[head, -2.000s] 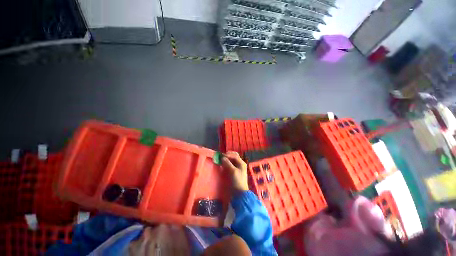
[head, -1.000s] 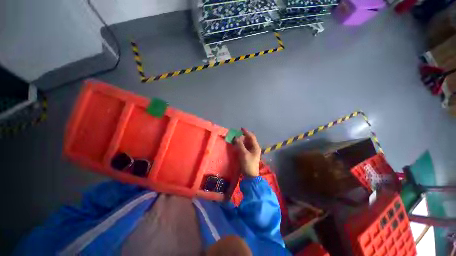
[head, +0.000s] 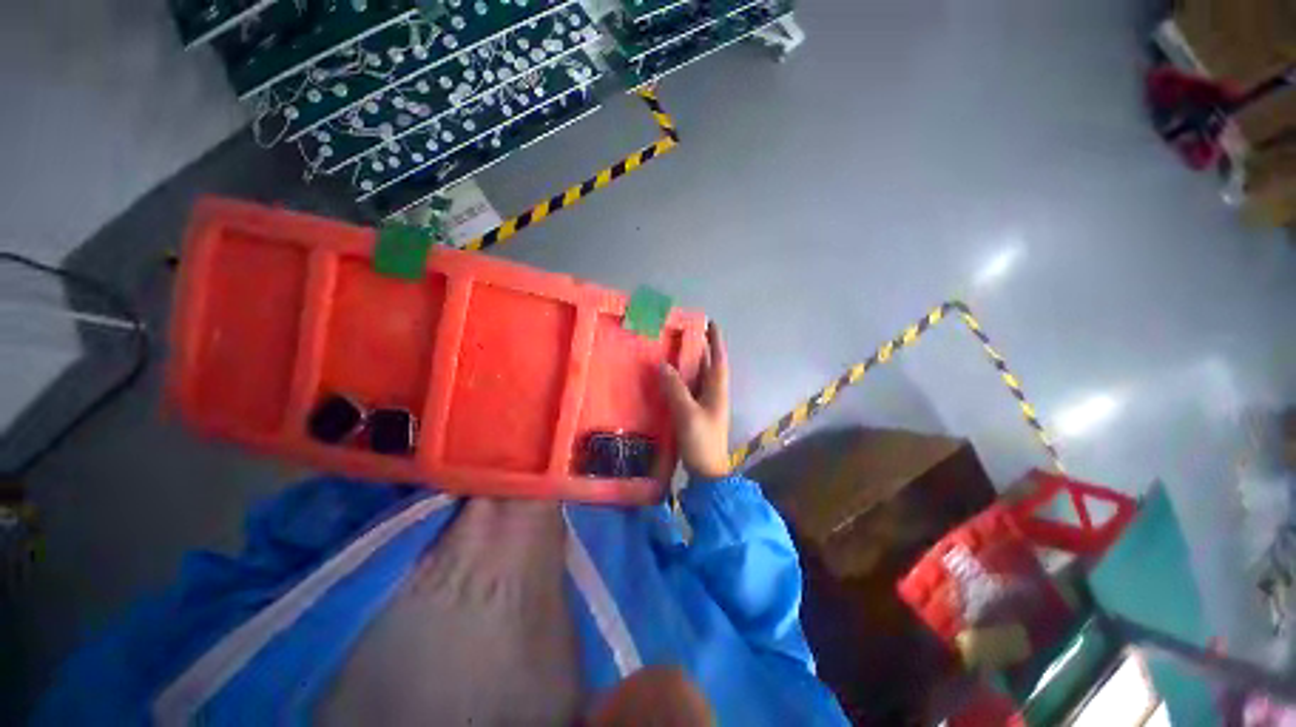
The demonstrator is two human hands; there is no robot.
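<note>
The orange-red divided tray (head: pixel 512 372) with four compartments is held in front of my body, its left end a little higher. Two green tape tabs sit on its far rim. Small black watch heads (head: pixel 363 425) lie in the second compartment from the left. More dark units (head: pixel 618 456) lie in the rightmost compartment. The other two compartments show no units. My right hand (head: pixel 701 406) grips the tray's right end, thumb over the rim. My left hand is not visible; the left sleeve goes behind the tray.
The green-shelved test rack (head: pixel 427 93) stands ahead at upper left. Black-yellow tape (head: pixel 853 376) marks the grey floor. A brown box (head: pixel 881 497) stands at right, beside a red plastic stool or tray (head: pixel 981 575) and a green-edged bench (head: pixel 1059 682). More boxes are at upper right.
The view has turned and moved forward; the rack is larger and further left. The cell trays at right have left the view. The divided tray stays in my hold, now more level.
</note>
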